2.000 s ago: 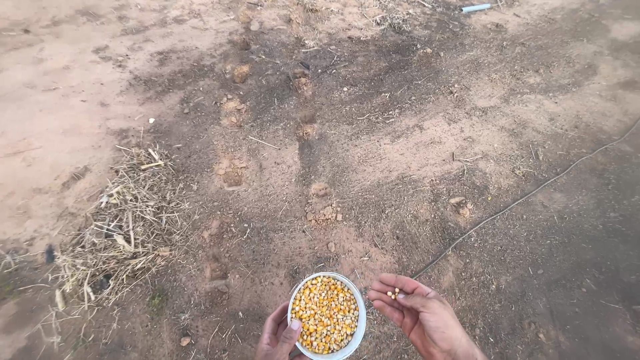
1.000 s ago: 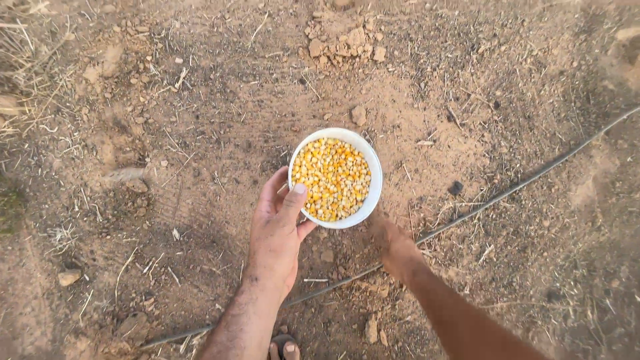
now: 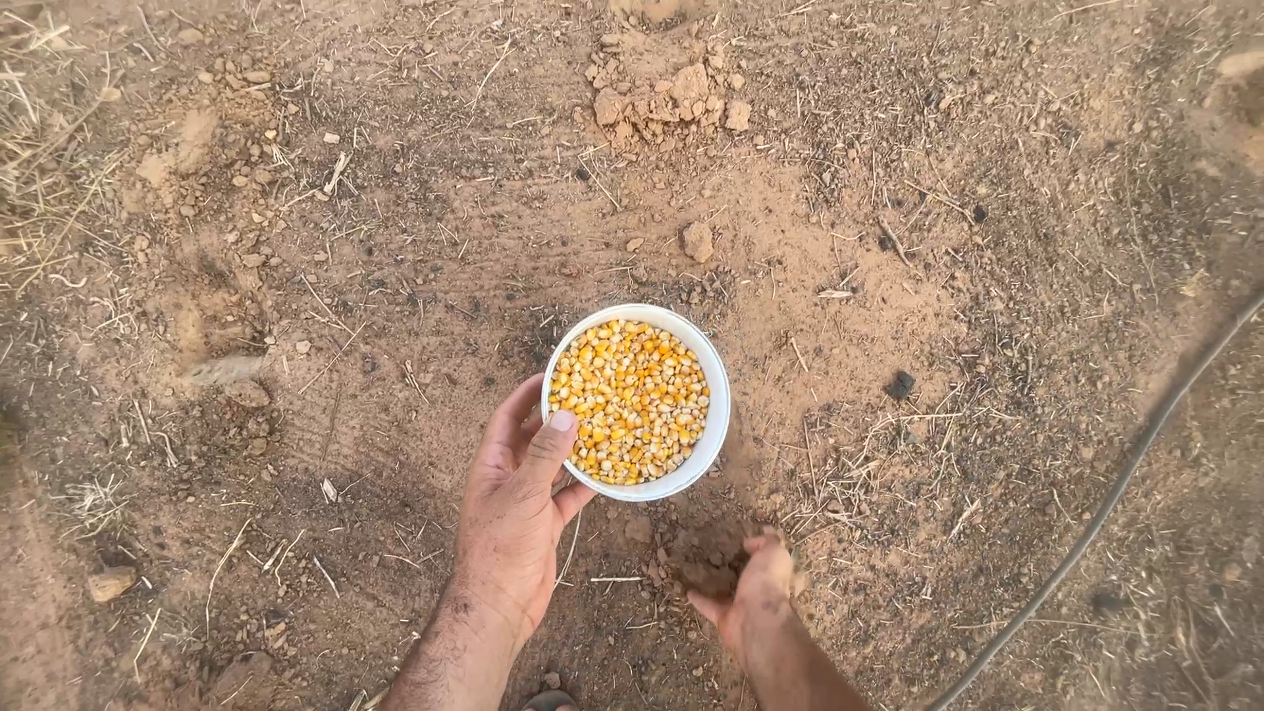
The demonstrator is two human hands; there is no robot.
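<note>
Near the middle of the head view, my left hand (image 3: 518, 494) grips a round white plastic tub (image 3: 719, 434) by its left side, thumb over the rim. Yellow and pale corn kernels (image 3: 632, 400) fill much of the tub. Below and to the right of it, my right hand (image 3: 755, 592) is down at the soil, slightly blurred, its thumb and fingers apart around a patch of dark loose earth (image 3: 706, 558). No kernels show in this hand; whether it holds any soil cannot be told.
A thin dark hose or cable (image 3: 1116, 494) curves across the ground on the right. Broken clods (image 3: 681, 99) lie around a shallow hole at the top. Dry straw (image 3: 49, 168) is at the upper left. Part of a shoe (image 3: 550, 700) shows at the bottom edge.
The view has tilted down strongly since the oldest frame. My right hand, earlier holding a few kernels beside the tub, is now at the soil below it. My left hand keeps the tub.
</note>
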